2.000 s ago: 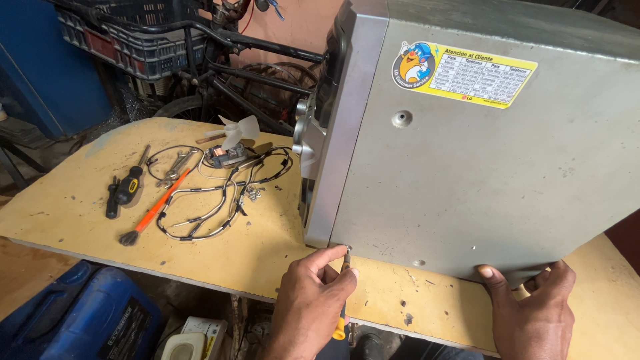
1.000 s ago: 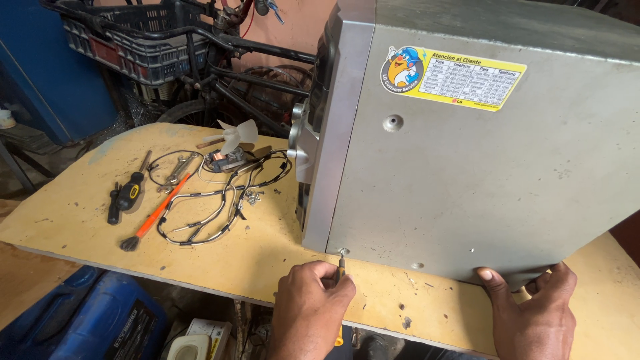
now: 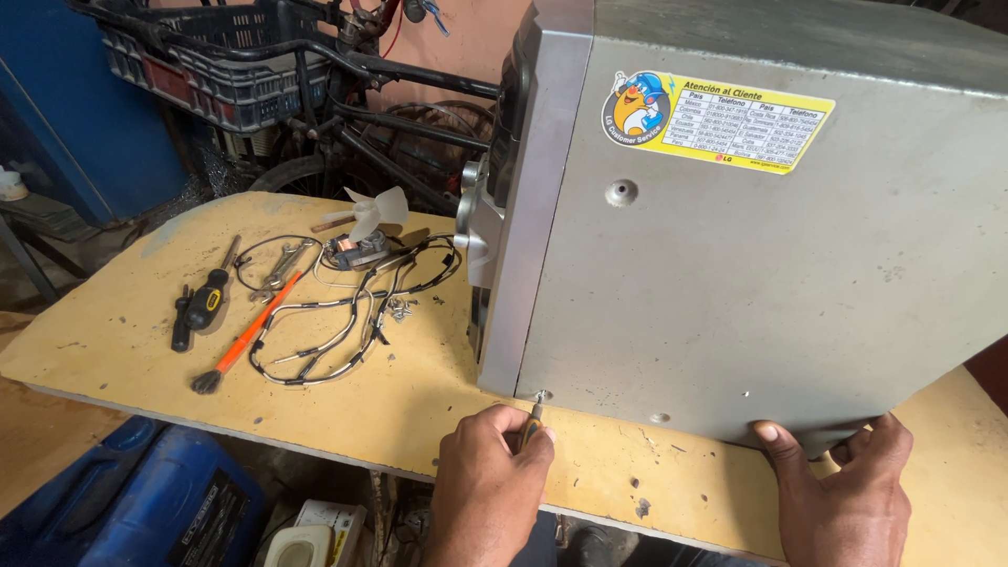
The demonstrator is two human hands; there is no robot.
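A grey metal LG appliance housing stands on the yellow table, a printed sticker high on its side. My left hand grips a small screwdriver with a dark and yellow handle; its tip meets the recessed screw hole at the panel's lower front corner. Another recessed hole lies further along the lower edge. Against that bottom edge, towards the right, my right hand holds the housing, thumb on the side panel and fingers partly hidden under the edge.
On the yellow tabletop lie a black screwdriver, wrenches, an orange-handled brush, loose screws, a wiring harness and a fan motor. Behind are a bicycle and plastic crate; blue container below.
The screwdriver in my left hand now stands more upright than two seconds ago, its tip still at the lower corner. My right hand has stayed at the bottom edge of the housing.
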